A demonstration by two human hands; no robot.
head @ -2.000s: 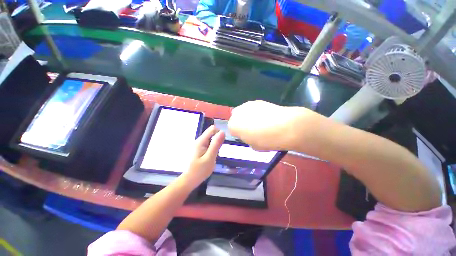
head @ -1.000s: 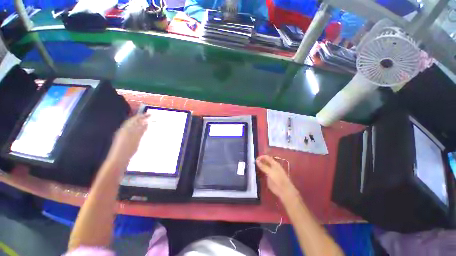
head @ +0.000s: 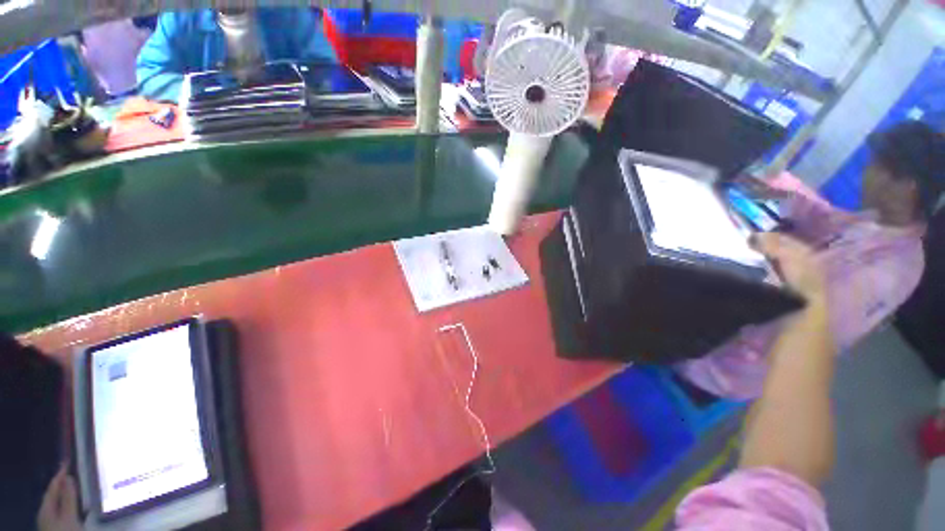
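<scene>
A tablet with a lit white screen [head: 150,420] lies in a black foam tray [head: 236,436] at the left of the bench. My left hand [head: 62,506] is at this tray's lower left edge, mostly cut off by the picture's rim; its grip cannot be told. At the right, another white-screened tablet [head: 694,213] lies on top of a stack of black foam trays [head: 622,296]. My right hand [head: 796,268] is at the near right corner of the top tray, fingers curled at its edge, slightly blurred.
A white paper [head: 425,275] with small dark pieces and a thin stick lies by the fan [head: 537,88]. A white cord [head: 474,384] curls over the red mat. A person in pink [head: 829,244] sits beyond the stack; the green conveyor [head: 280,213] runs behind.
The view has turned right. The tray with the dark-faced tablet is gone from beside the white-screened one. My right hand has moved from the mat to the right stack.
</scene>
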